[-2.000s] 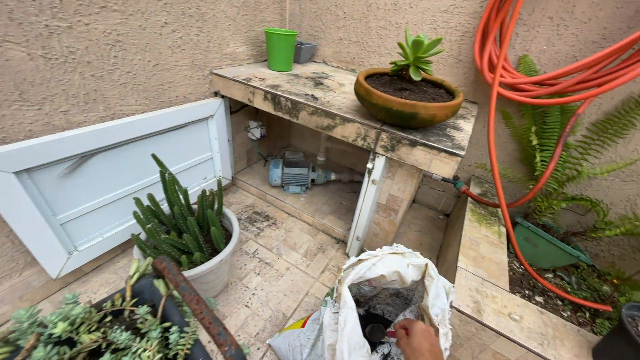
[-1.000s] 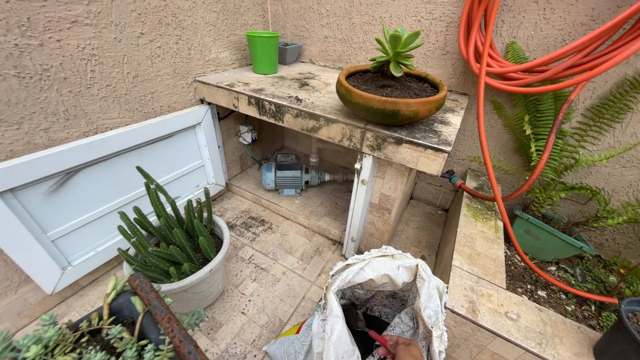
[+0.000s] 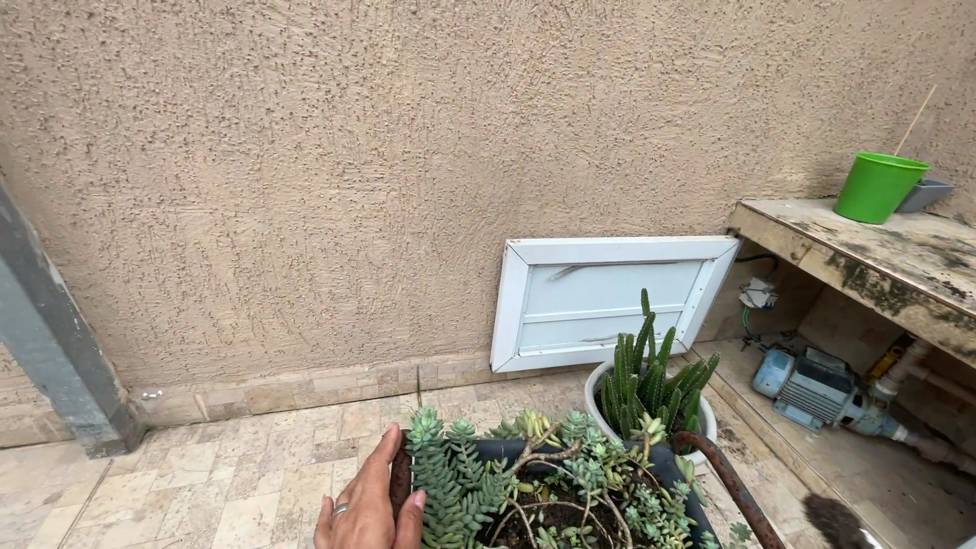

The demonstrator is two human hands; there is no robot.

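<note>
My left hand (image 3: 371, 499), with a ring on one finger, is at the bottom centre, against the left side of a dark rectangular planter (image 3: 499, 450). Its fingers lie by a rusty metal bar (image 3: 399, 476) there; whether they grip it cannot be told. Trailing succulents (image 3: 450, 488) and soil fill the planter. A second rusty bar (image 3: 728, 488) curves up at the planter's right side. Behind it a white round pot (image 3: 705, 427) holds an upright green cactus (image 3: 648, 374). My right hand is out of view.
A white framed door panel (image 3: 610, 293) leans at the textured wall (image 3: 343, 191). At right, a tiled shelf (image 3: 862, 248) bears a green pot (image 3: 877, 187), with an electric pump (image 3: 816, 389) beneath. A metal post (image 3: 61, 328) stands left. Something dark and furry (image 3: 835, 522) is at lower right.
The view has swung left. The white sack, the hand inside it and the red hose have left the view. My left hand has come into view beside the succulent planter.
</note>
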